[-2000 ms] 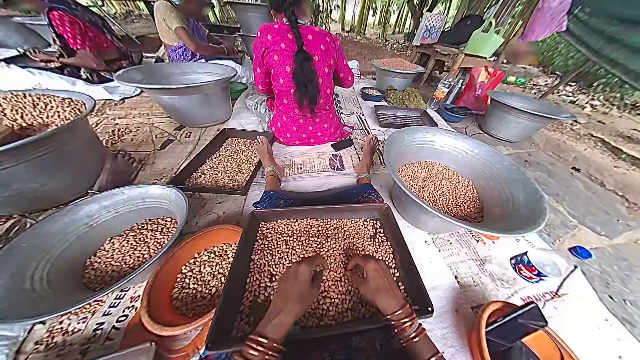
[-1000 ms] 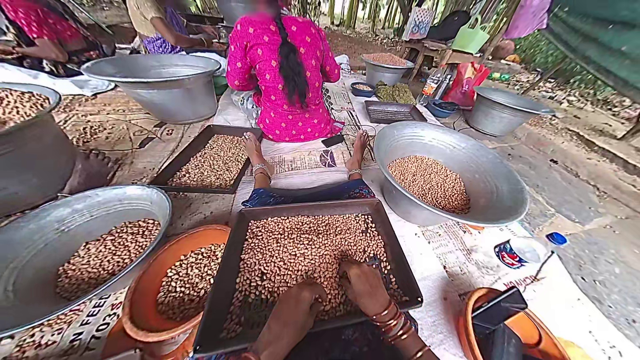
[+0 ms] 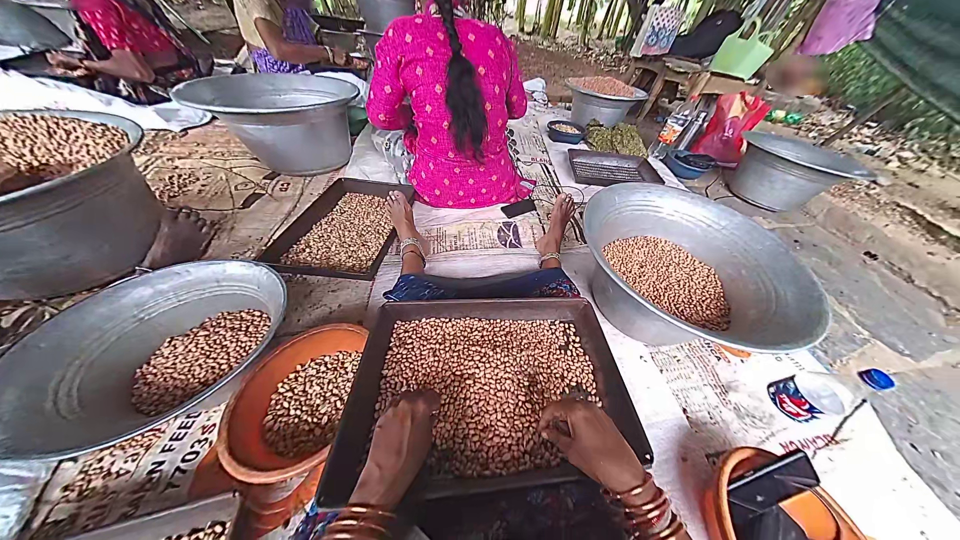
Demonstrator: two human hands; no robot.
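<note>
A dark rectangular tray lies across my lap, its bottom spread with light brown beans or nuts. My left hand rests on them at the tray's left side, fingers curled downward. At the right side my right hand touches them too, with thumb and fingers bent. Whether either hand holds a piece is too small to tell. Bangles circle both wrists. Left of the tray stands an orange bowl with more of the same pieces. A wide metal basin to the right also holds some.
Another metal basin with pieces stands at the left, and a filled tray lies beyond my foot. A person in pink sits in front. At the lower right, a phone rests on an orange container. Printed sacks cover the ground.
My two hands have moved apart across the tray, the left one now at its left side. The view has shifted somewhat.
</note>
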